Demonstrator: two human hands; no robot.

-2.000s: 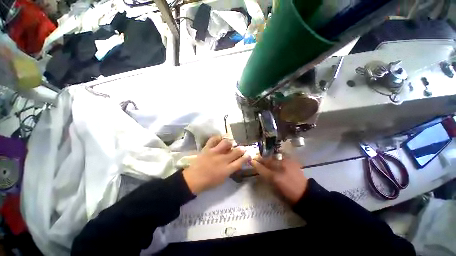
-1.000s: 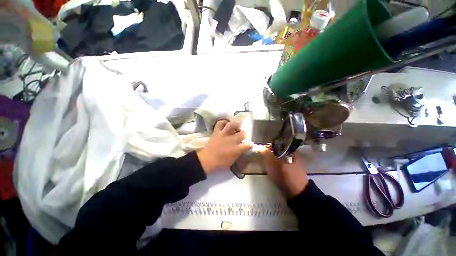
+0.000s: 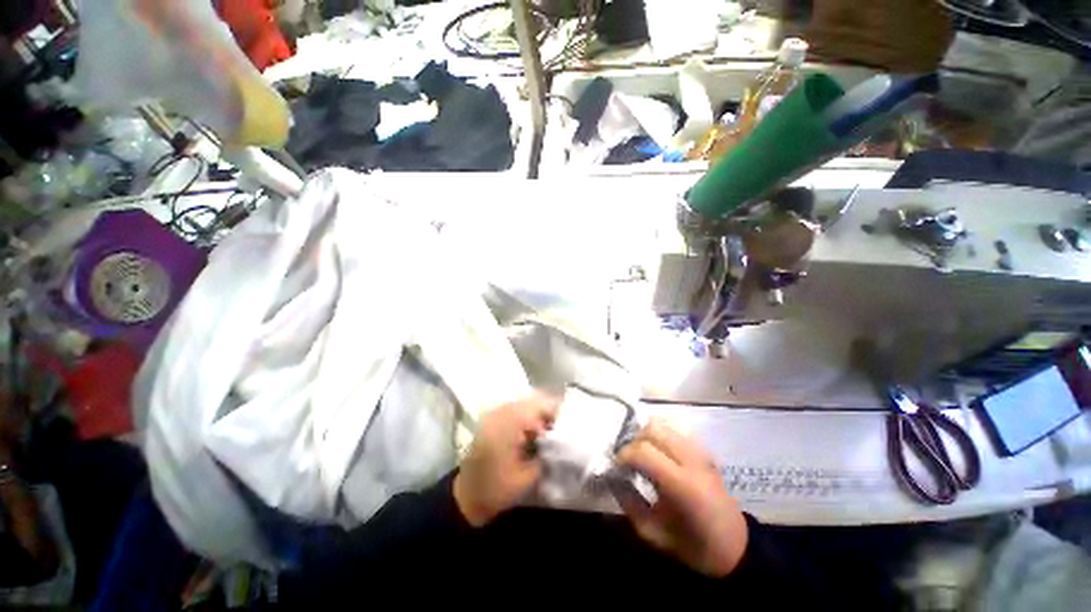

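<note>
My left hand [image 3: 500,460] and my right hand [image 3: 688,493] hold a bunched edge of the white garment [image 3: 586,436] between them, near the table's front edge. Some of the fold between the fingers looks grey. The rest of the garment is a large white heap [image 3: 275,371] on the left, joined to the held part by a strip of cloth. The sewing machine head [image 3: 885,281] stands at the right. Its presser foot and needle area [image 3: 718,341] lies behind and right of my hands, with no cloth visible under it.
Scissors with dark red handles [image 3: 931,452] and a phone [image 3: 1026,409] lie on the right. A green tube [image 3: 766,146] rises over the machine head. A purple round-grilled device [image 3: 132,281] stands at far left. Dark cloth [image 3: 461,126] lies behind. A printed scale [image 3: 784,482] runs along the front edge.
Both hands have moved from the needle towards the wearer, bringing the garment's edge with them. The lit spot at the fingertips is gone. The camera view has shifted, showing more of the left side.
</note>
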